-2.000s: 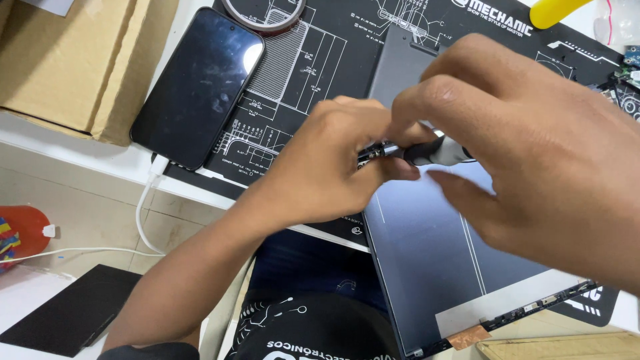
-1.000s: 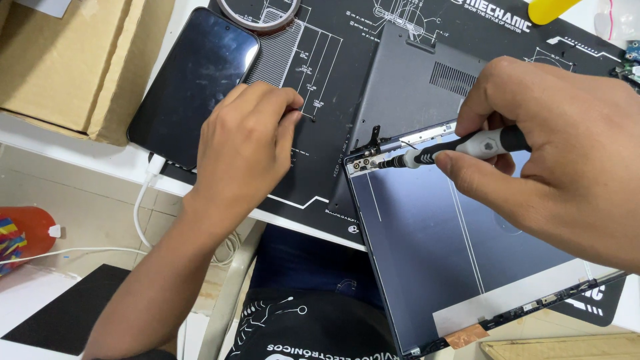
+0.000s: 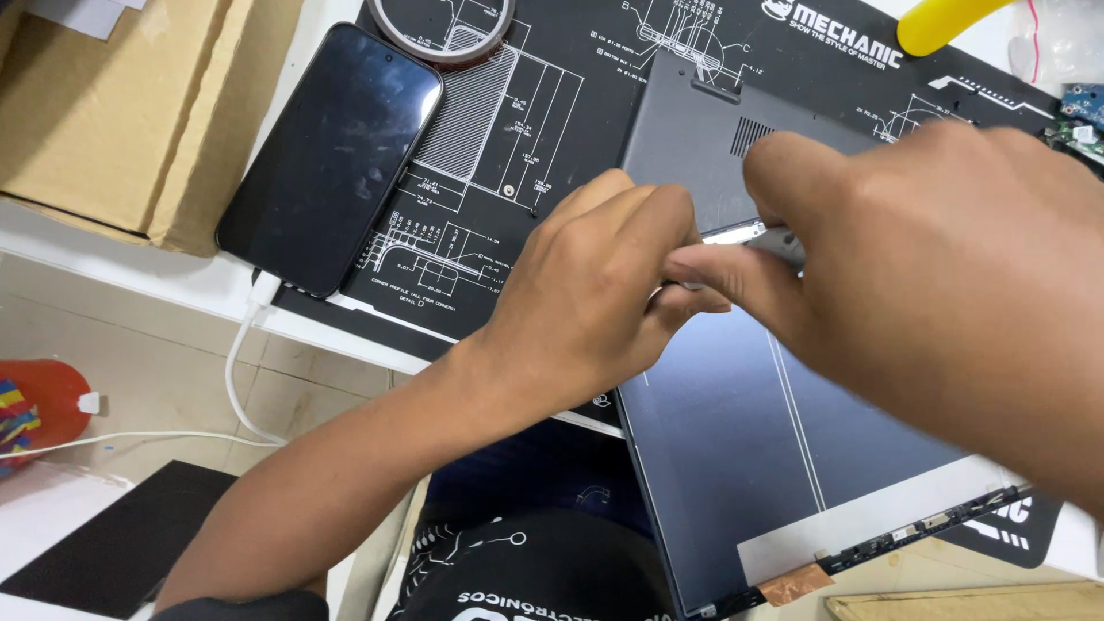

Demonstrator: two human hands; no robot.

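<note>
A laptop display assembly [image 3: 716,448], its dark back panel facing up, overhangs the bench edge, with copper-coloured tape [image 3: 795,586] at its lower corner. My left hand [image 3: 604,267] is at its upper left corner, fingers curled; whatever lies between its fingertips is hidden. My right hand [image 3: 897,259] grips a screwdriver [image 3: 779,244], of which only a grey part of the handle shows. Its thumb meets the left fingertips, and the screwdriver tip is hidden. Beyond both hands a grey laptop base [image 3: 690,138] lies on the black printed work mat [image 3: 552,112].
A smartphone [image 3: 332,159] with a white cable [image 3: 231,371] lies left of the hands, near a tape roll [image 3: 444,52] and a cardboard box [image 3: 198,112]. A yellow object [image 3: 940,26] and circuit boards [image 3: 1082,116] are at the right. A small screw [image 3: 509,191] rests on the mat.
My left hand has moved right, from above the mat beside the phone to the display's corner. The hinge bracket and screwdriver tip, visible one second ago, are now covered by my hands.
</note>
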